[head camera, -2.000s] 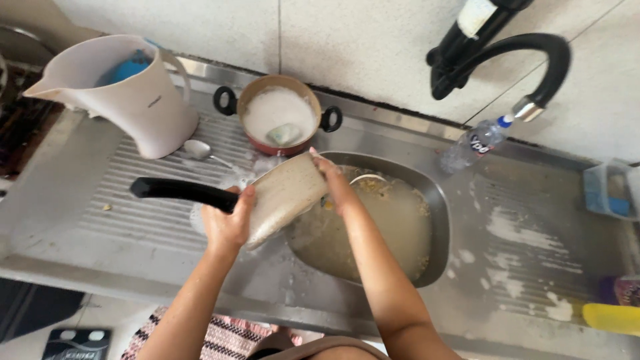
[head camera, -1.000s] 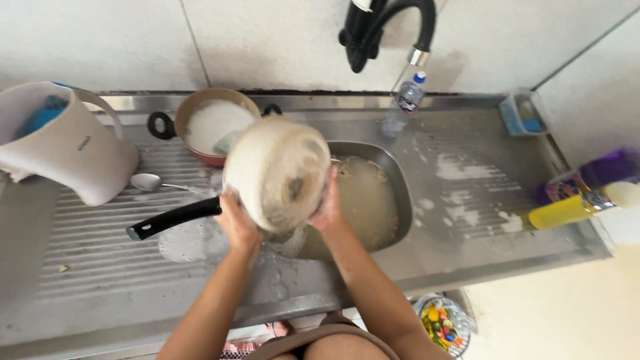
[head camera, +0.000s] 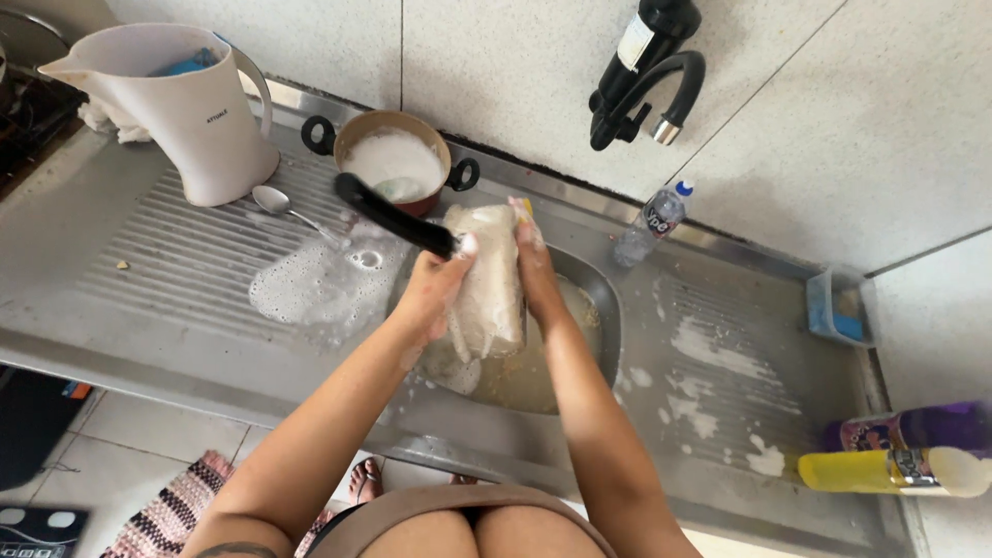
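A soapy light-coloured pan (head camera: 490, 287) with a black handle is tilted on its side above the sink basin (head camera: 612, 325). My left hand (head camera: 438, 283) grips it where the handle meets the wall, with foam on the thumb. My right hand (head camera: 533, 252) presses against the other side, and a bit of yellow, perhaps a sponge, shows at its fingertips. Cloudy water with food bits stands in the basin. Behind the pan, a two-handled pot (head camera: 395, 159) holds suds and a partly sunken item. A metal spoon (head camera: 273, 200) lies on the ribbed drainboard near a foam puddle (head camera: 318, 287).
A white pitcher (head camera: 221, 128) stands at the back left. The black faucet (head camera: 651, 93) overhangs from the wall. A clear bottle (head camera: 651, 225) stands behind the basin. At the right are a plastic container (head camera: 841, 310), a yellow bottle (head camera: 860, 471) and a purple bottle (head camera: 907, 426).
The pan has turned from its round underside facing the view to a side-on tilt, my hands turning with it. The view has shifted.
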